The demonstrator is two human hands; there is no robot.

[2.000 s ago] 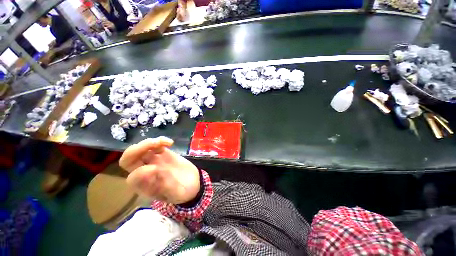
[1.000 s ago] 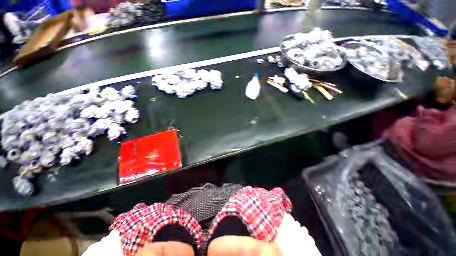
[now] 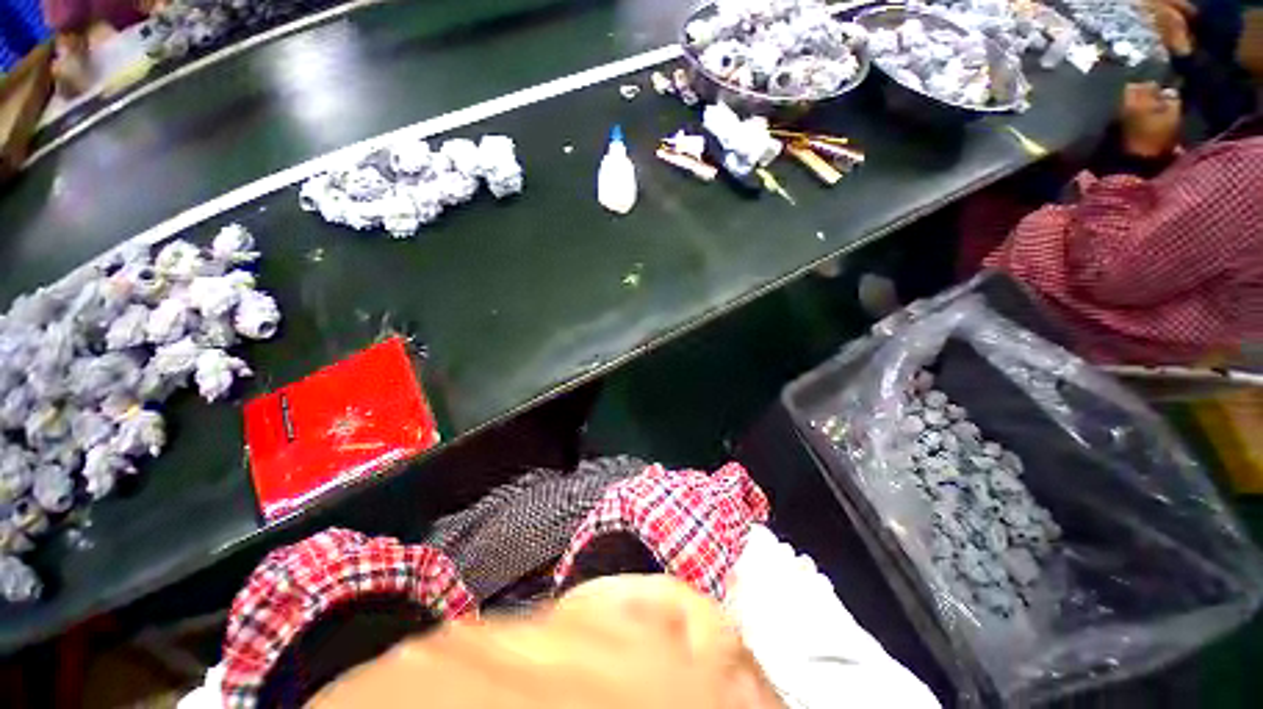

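My hands show at the bottom edge, close to the camera, blurred and cut off. My left hand [image 3: 443, 672] and my right hand [image 3: 658, 630] overlap, and their fingers are out of view, so I cannot tell whether they hold anything. A red pad [image 3: 341, 427] lies flat at the belt's near edge, beyond my left cuff. A large heap of grey-white knobbly pieces [image 3: 111, 363] lies left of it. A smaller group of the same pieces [image 3: 402, 183] lies farther back. A white squeeze bottle with a blue tip [image 3: 616, 177] lies on the belt.
Two steel basins, one heaped with pieces [image 3: 773, 100] and another beside it [image 3: 1022, 89], stand at the back right. Wood sticks [image 3: 812, 164] lie near a crumpled white rag [image 3: 740, 135]. A black lined crate [image 3: 817, 429] is at my right. A person in red-checked sleeves [image 3: 1136, 249] sits beyond it.
The view has swung right and down, showing more of the crate and the seated person. My left hand has come down from above the belt's edge to beside my right hand.
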